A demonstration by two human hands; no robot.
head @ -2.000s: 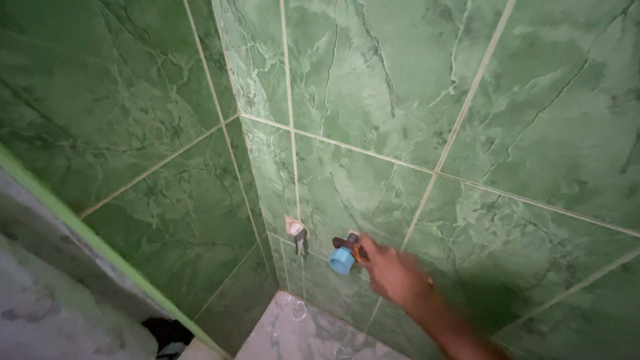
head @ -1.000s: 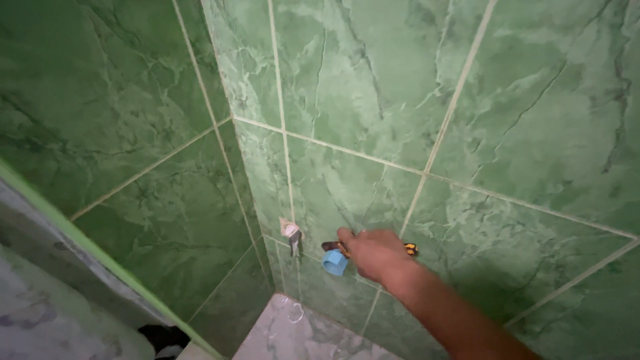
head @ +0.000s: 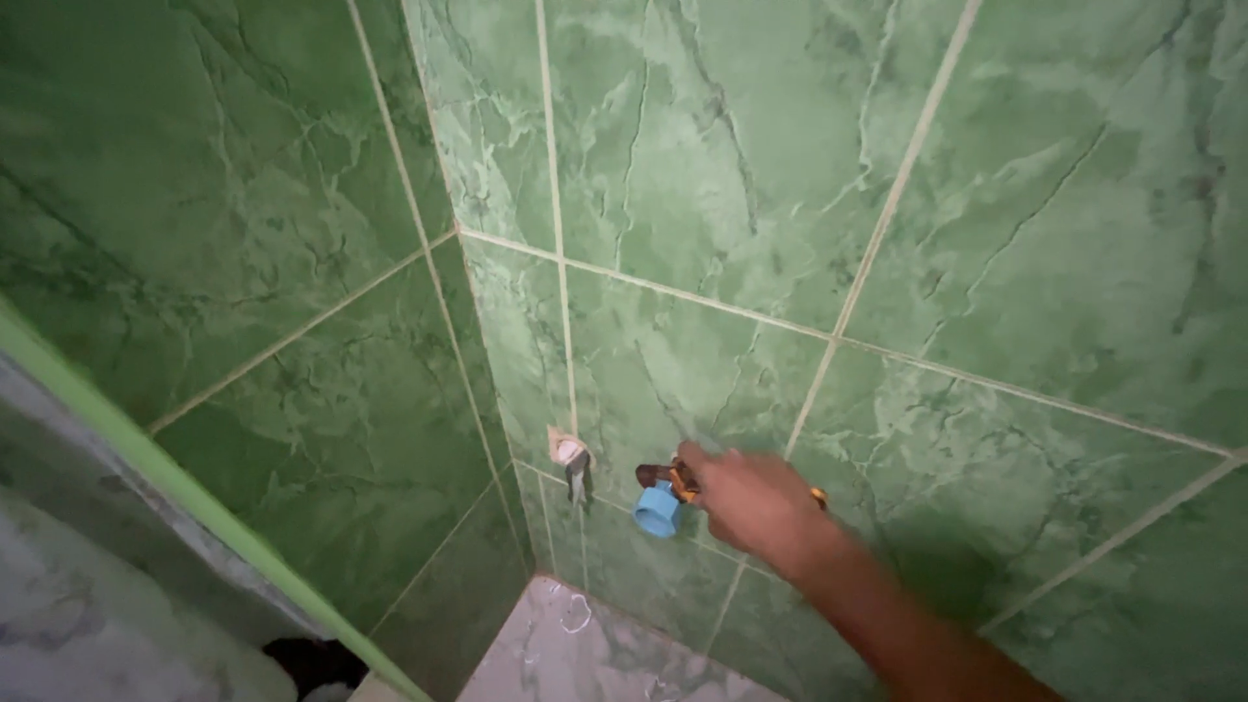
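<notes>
My right hand reaches in from the lower right, closed around a hand tool with a dark brown head and orange parts; its exact kind is unclear. An orange and black end of the tool shows past the hand's right side. The head lies at the top of a blue plastic pipe fitting by the green tiled wall, its round open end facing down. How tightly the tool grips the fitting cannot be told. To the left, a whitish pipe outlet with a dark hanging part sits in the wall. My left hand is not in view.
Green marbled tile walls meet in a corner left of the fitting. A pale marbled surface with white loop-shaped marks lies below. A light green edge runs diagonally at the left, with a dark object near its lower end.
My right hand has shifted about the tool, covering more of its head a second ago than now. It holds the tool near the blue fitting throughout.
</notes>
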